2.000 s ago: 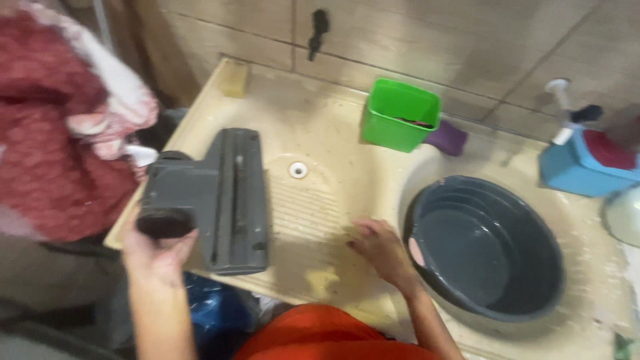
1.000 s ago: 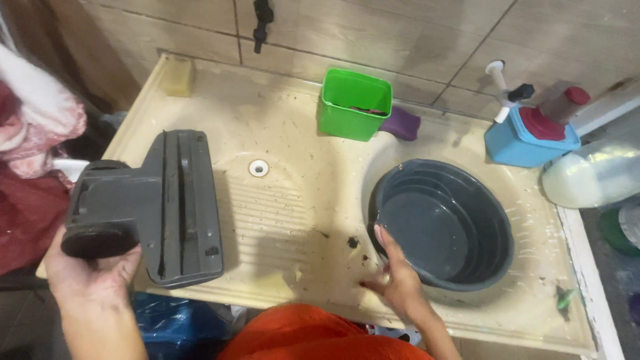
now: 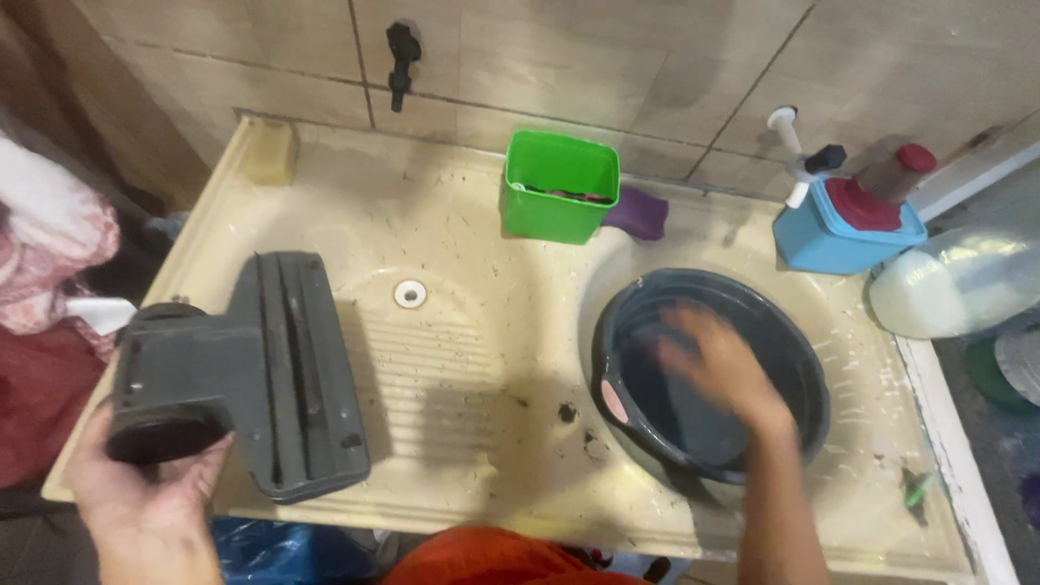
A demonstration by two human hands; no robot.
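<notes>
My left hand (image 3: 150, 479) grips a dark grey plastic vacuum-cleaner floor head (image 3: 244, 374) by its wheeled end, over the left part of a cream laundry sink (image 3: 520, 325). The slotted underside of the head faces up. My right hand (image 3: 715, 357), blurred by motion, is over or inside a dark grey plastic basin (image 3: 792, 366) that stands in the round bowl of the sink. Its fingers look spread and nothing shows in them. Whether the fingertips touch the basin's contents cannot be told. A white drain (image 3: 409, 293) lies right of the floor head.
Along the back stand a yellow soap block (image 3: 271, 154), a green container (image 3: 561, 191) with small items, a purple cloth or sponge (image 3: 638, 213) and a blue box (image 3: 845, 236) under a white tap (image 3: 786, 134). A black tap (image 3: 400, 65) is above. A translucent jug (image 3: 951, 284) is right.
My right hand has moved from the basin's left side to over or inside the basin. My left hand still holds the floor head above the left part of the sink.
</notes>
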